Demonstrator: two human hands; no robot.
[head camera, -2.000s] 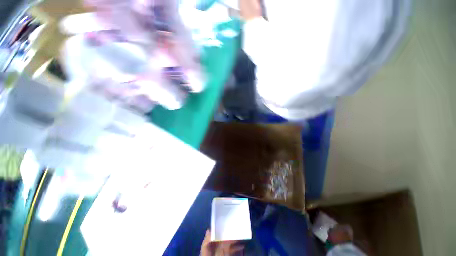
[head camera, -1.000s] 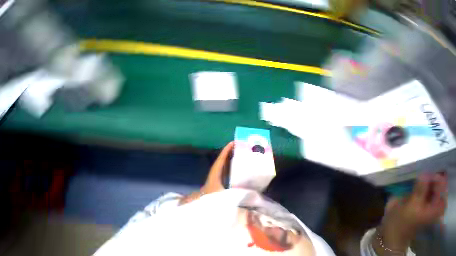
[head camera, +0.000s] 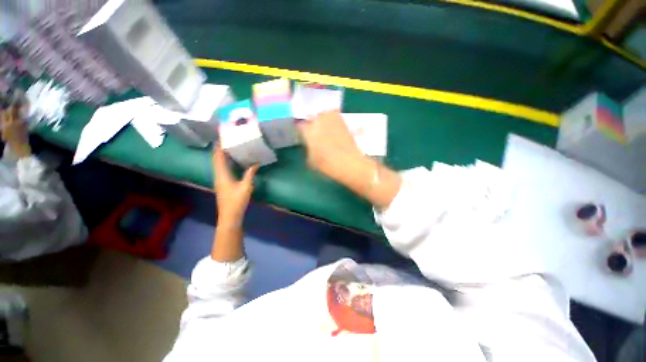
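My left hand (head camera: 232, 187) is shut on a white box (head camera: 246, 141) with a blue top edge and a small round black picture, just over the green bench. A second box (head camera: 277, 120) with a yellow, pink and blue edge stands against it on the right. My right hand (head camera: 331, 145) reaches in from the right, its fingers at a white, open-looking box (head camera: 316, 100); its fingertips are blurred, so its hold cannot be told. A flat white item (head camera: 372, 133) lies right of it.
Stacked white boxes (head camera: 159, 60) and paper scraps (head camera: 113, 124) are at the left. Smartwatches (head camera: 618, 261) stand on a white mat (head camera: 545, 233) at right, with colour-striped boxes (head camera: 591, 127) behind. Another person's sleeve (head camera: 35, 205) is at far left, near a red stool (head camera: 138, 220).
The view has swung toward the bench. My left hand has brought its box from near my body onto the bench area beside another box. My right hand has moved from the far right to the boxes.
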